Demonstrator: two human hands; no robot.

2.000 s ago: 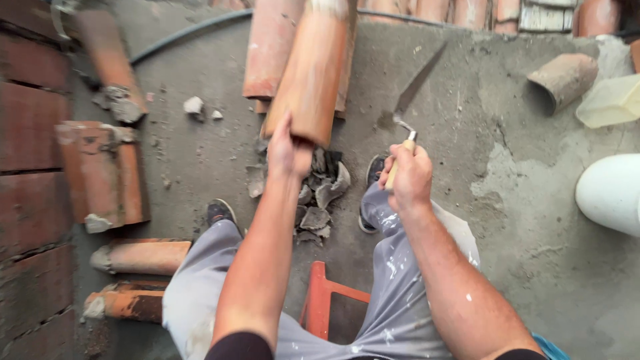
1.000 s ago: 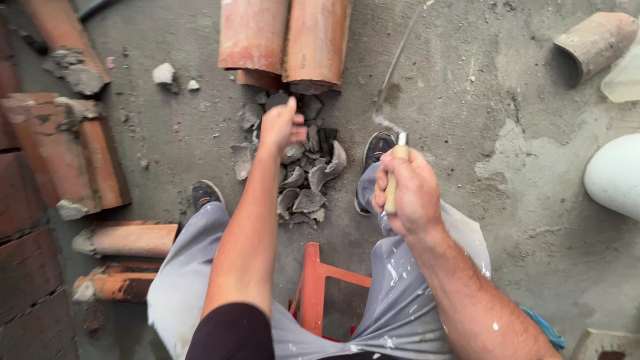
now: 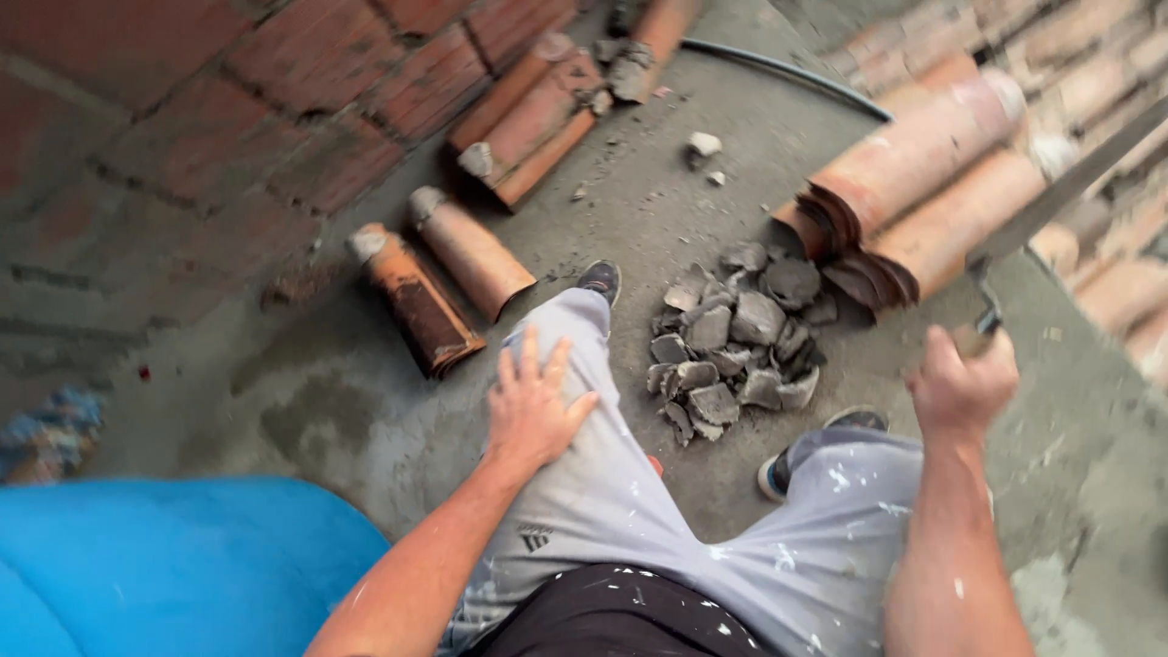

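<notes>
My left hand [image 3: 537, 401] lies flat with spread fingers on the left leg of my grey trousers [image 3: 584, 493]. My right hand [image 3: 963, 383] grips a trowel by its handle; the trowel's long metal blade [image 3: 1072, 196] points up and right, over the stacked clay roof tiles. Between my feet and those stacks lies a heap of broken grey mortar pieces [image 3: 730, 342]. Two nested stacks of curved clay roof tiles [image 3: 922, 151] rest beside the heap, their dark ends facing it.
A hollow-brick wall [image 3: 310, 100] runs along the upper left. Clay tiles with mortar lumps [image 3: 538, 119] lie by it, and two smaller tile pieces [image 3: 470, 246] lie nearer my left foot. A blue rounded object [image 3: 182, 566] fills the lower left. A dark hose [image 3: 785, 64] crosses the floor at the top.
My left hand was on a clay tile, then open above the mortar heap; now it rests on my leg. The view has swung left. The trowel has stayed in my right hand.
</notes>
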